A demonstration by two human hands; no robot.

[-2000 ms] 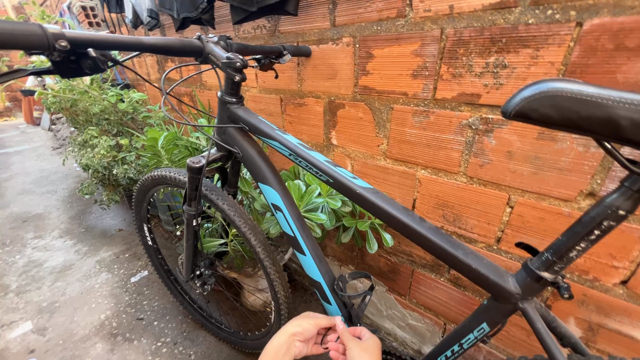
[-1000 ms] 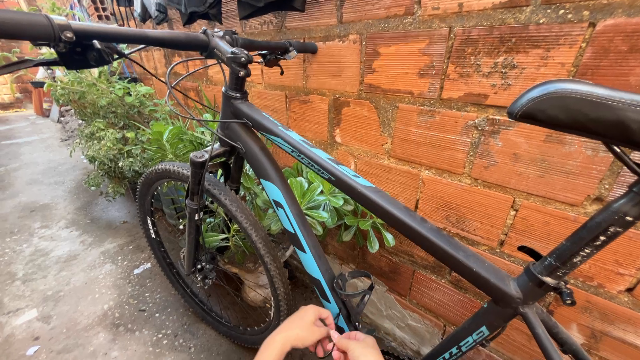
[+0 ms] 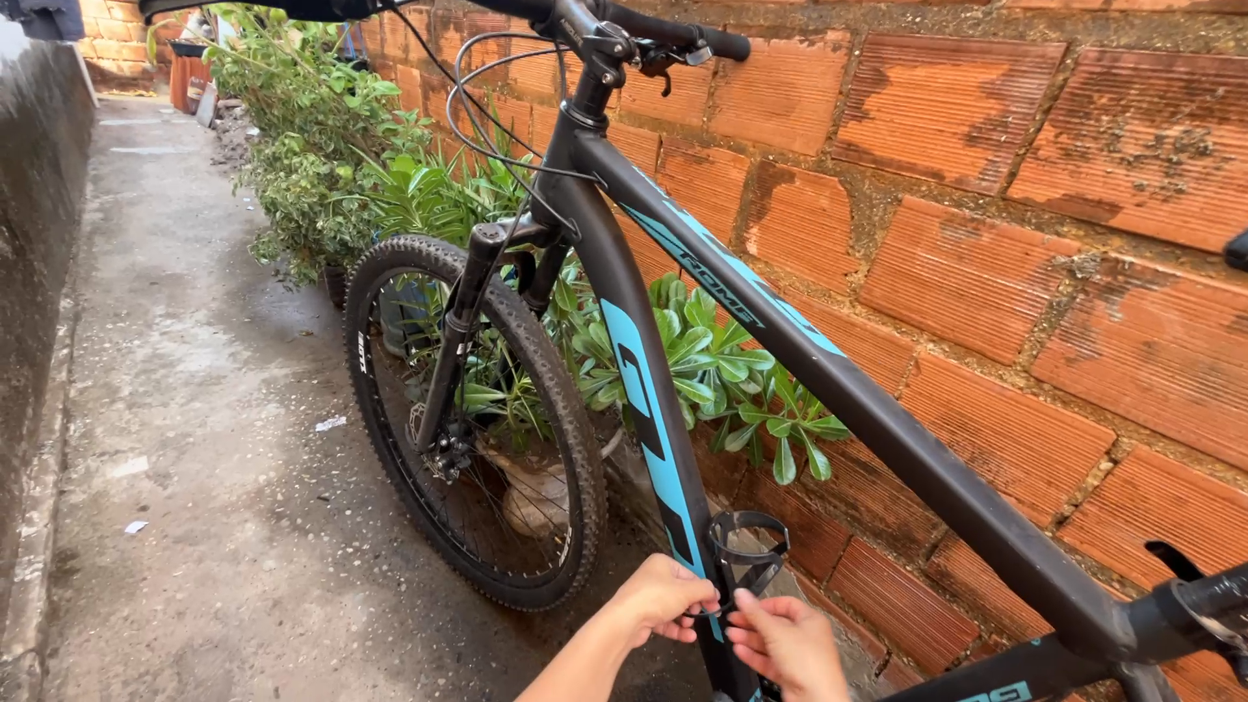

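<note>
A black mountain bicycle with light blue markings stands along the wall, its down tube sloping toward my hands. A black bottle cage is fixed on the upper side of that tube. My left hand is at the tube just below the cage, thumb and fingertips pinched together. Close beside it on the right, my right hand has its thumb and forefinger together. A thin dark strip or loop shows between the two hands; which fingers grip it is hard to tell.
The front wheel stands on the concrete ground. Green potted plants line the brick wall behind the frame. The top tube passes above my right hand. A low grey wall runs along the far left.
The view has shifted, and the saddle seen earlier is out of frame. Both hands remain close together at the down tube; a dark thin strip now shows between them.
</note>
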